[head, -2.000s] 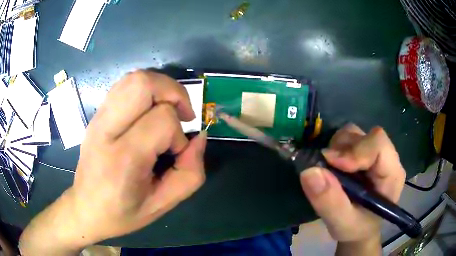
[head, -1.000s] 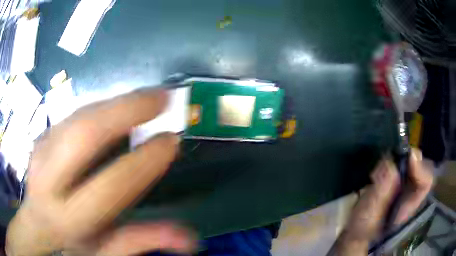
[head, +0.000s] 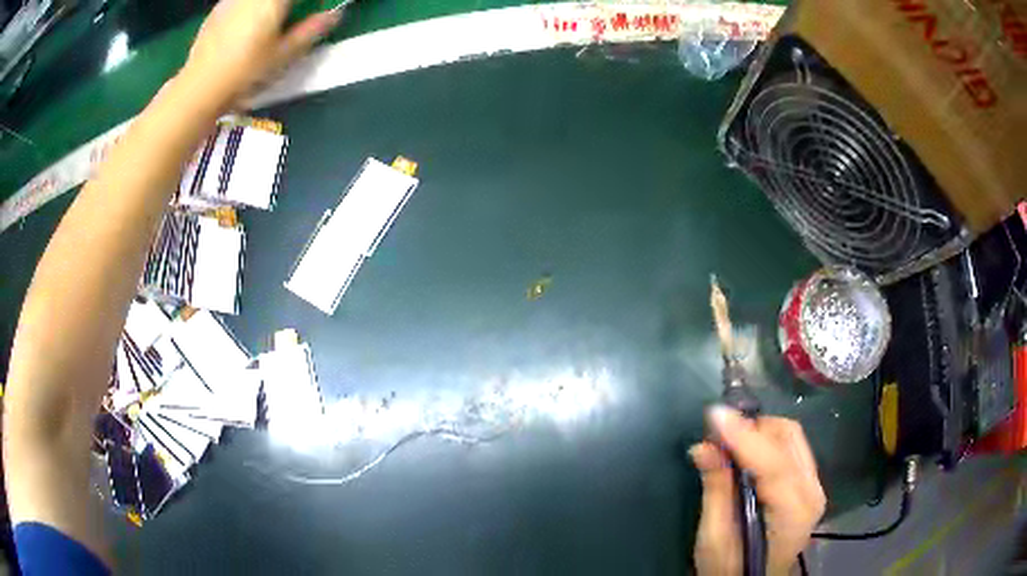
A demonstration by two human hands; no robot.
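Observation:
My right hand (head: 760,478) grips the black handle of the soldering iron (head: 738,388) at the lower right, its pale tip pointing up, left of the red-and-white tin (head: 836,326). My left arm stretches up the left side. My left hand (head: 242,45) is over the white border at the top left, blurred and partly cut off by the edge; what it holds cannot be told. A solder wire (head: 377,456) lies curved on the dark green mat. One white LCD module (head: 353,234) lies alone with its orange tab up. The green circuit board is not in view.
Fanned LCD modules (head: 186,394) lie at left, partly behind my arm, with one module (head: 291,388) beside them. A tiny yellow scrap (head: 539,289) is mid-mat. A black fan (head: 839,169), a cardboard box (head: 923,90) and a black box (head: 929,349) stand at right. The white border (head: 439,51) crosses the top.
The view has shifted. The circuit board and its LCD have left the view. My left hand has moved from them to the far top left. My right hand still holds the iron, its tip now away from the tin.

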